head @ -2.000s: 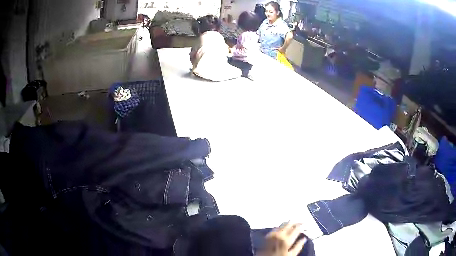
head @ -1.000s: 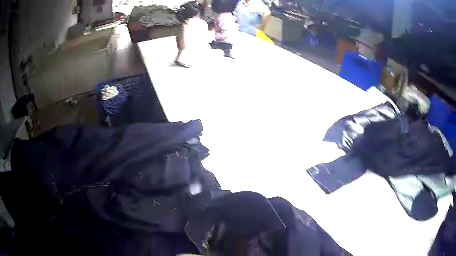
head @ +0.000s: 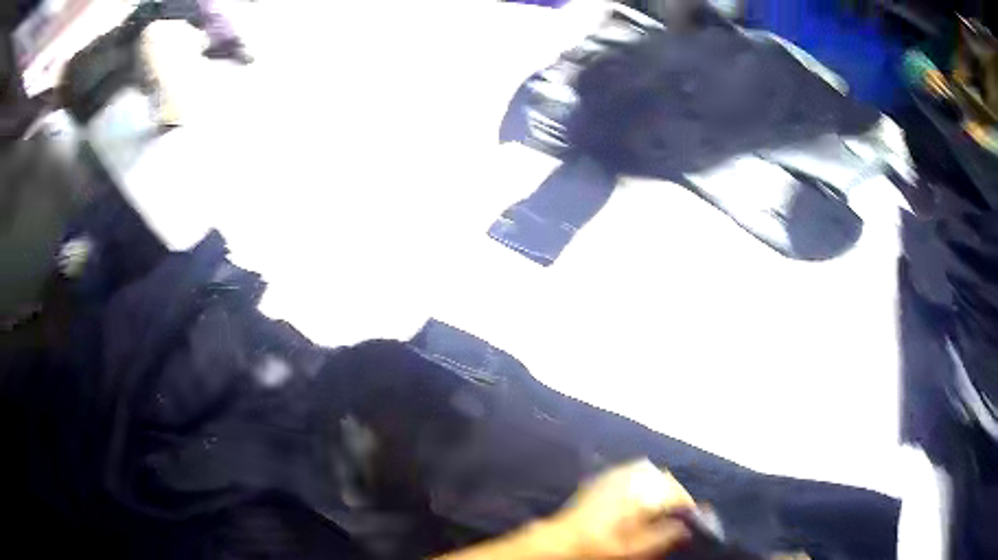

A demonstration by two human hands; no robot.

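Note:
A large dark denim garment [head: 438,438] with pale stitching lies along the near side of the table. My left hand [head: 629,509] comes in from the bottom edge, its forearm to the left. It is blurred; its fingers are curled on dark cloth at the garment's near part. A small pale, blurred shape shows beside the fingertips; I cannot tell what it is. A small skin-coloured patch at the bottom edge, right of that hand, may be part of my right hand [head: 790,556]; the rest is cut off. No snips can be made out.
A second dark garment [head: 711,98] with pale inner faces lies on the bright white table [head: 700,317], its cuff [head: 531,235] pointing toward me. Something blue [head: 821,33] stands beyond it. Dark cloth lies along the right edge. Blurred parts of seated people show at top left.
The view has swung right and down, so the far garment sits higher and further left. My left hand shows on the near garment, where no hand was clear one second ago.

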